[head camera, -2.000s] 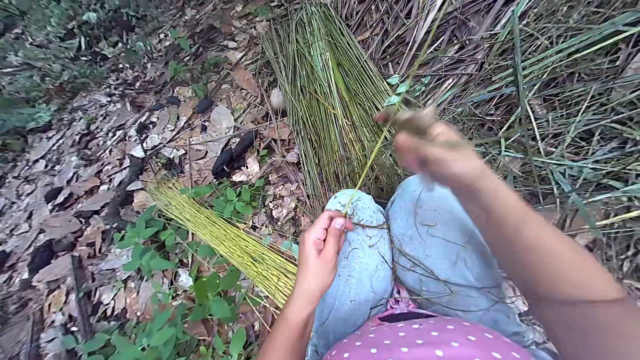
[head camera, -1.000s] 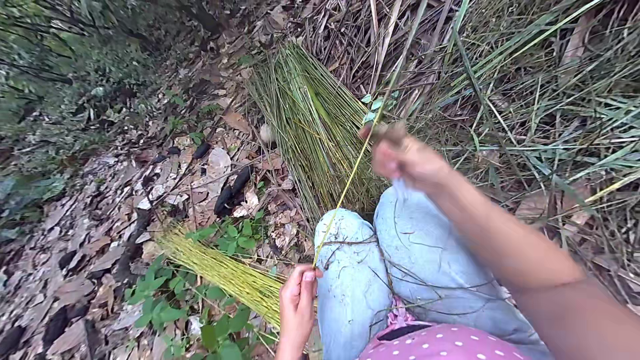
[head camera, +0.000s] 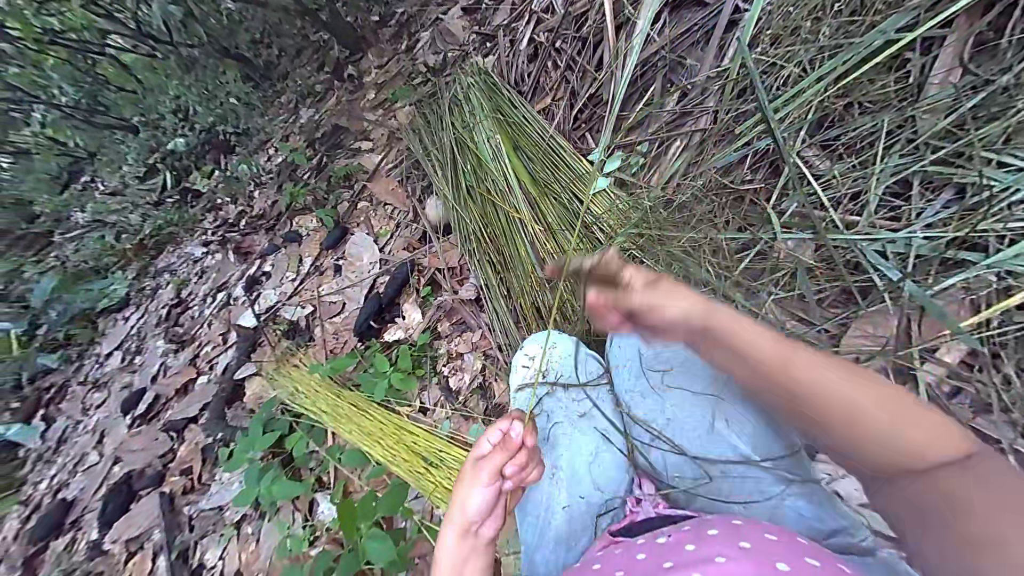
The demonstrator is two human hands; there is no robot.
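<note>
My left hand (head camera: pixel 502 468), low in the view beside my knee, pinches the lower end of a long thin green stem (head camera: pixel 558 300). That stem runs up and slightly right past my right hand (head camera: pixel 632 292), which is blurred and has its fingers around something brown, perhaps a knife handle or dry sheath; what it is I cannot tell. Beyond my knees lies a large bundle of green stems (head camera: pixel 512 192). Left of my left hand rests a smaller bundle of yellow-green stripped stems (head camera: pixel 372 432). Thin dark strips (head camera: pixel 664 440) lie scattered over my jeans (head camera: pixel 572 472).
Brown leaf litter (head camera: pixel 152 360) covers the ground at left, with dark lumps (head camera: pixel 384 300) on it. Small green plants (head camera: pixel 276 456) grow around the yellow-green bundle. Long grass blades (head camera: pixel 864 176) spread at right, and bushes (head camera: pixel 104 104) stand at upper left.
My left hand was nearer the knee top two seconds ago and has come down along my leg. The right hand stays above my knees, blurred in every frame. The view has shifted somewhat.
</note>
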